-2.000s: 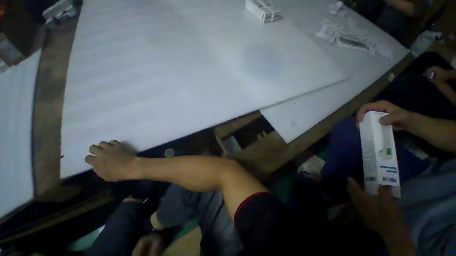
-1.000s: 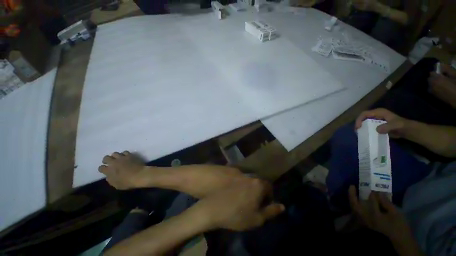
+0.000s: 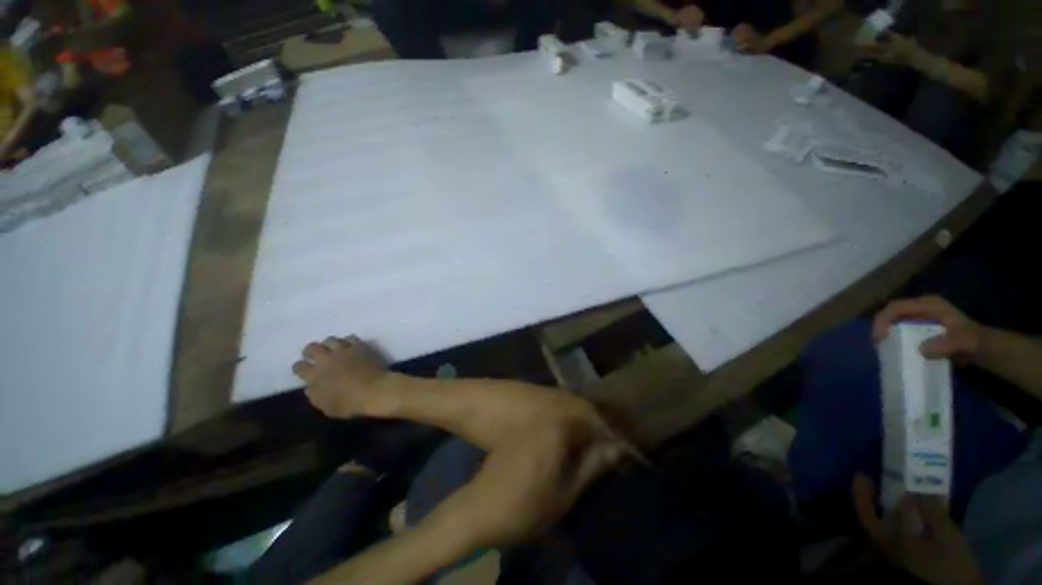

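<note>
My right hand (image 3: pixel 341 377) rests on the near left edge of the white foam sheet (image 3: pixel 434 229), fingers slightly bent and apart, with nothing in it. My left forearm rises from the bottom edge. My left hand (image 3: pixel 554 457) lies across my right arm near the elbow; it is blurred, its fingers are not clear, and no object shows in it. A product box (image 3: pixel 649 99) lies on the far part of the foam.
At the right, another person's hands hold an upright product box (image 3: pixel 918 423). Small boxes (image 3: pixel 555 54) and other people's hands are at the far edge. Loose strips (image 3: pixel 840 160) lie at the far right. A brown carton (image 3: pixel 606 354) sits below the table edge. Another foam sheet (image 3: pixel 91 331) is at the left.
My left hand has come up from the bottom left and across onto my right arm. My right hand stays at the foam's edge. The view has shifted, showing more of the far side.
</note>
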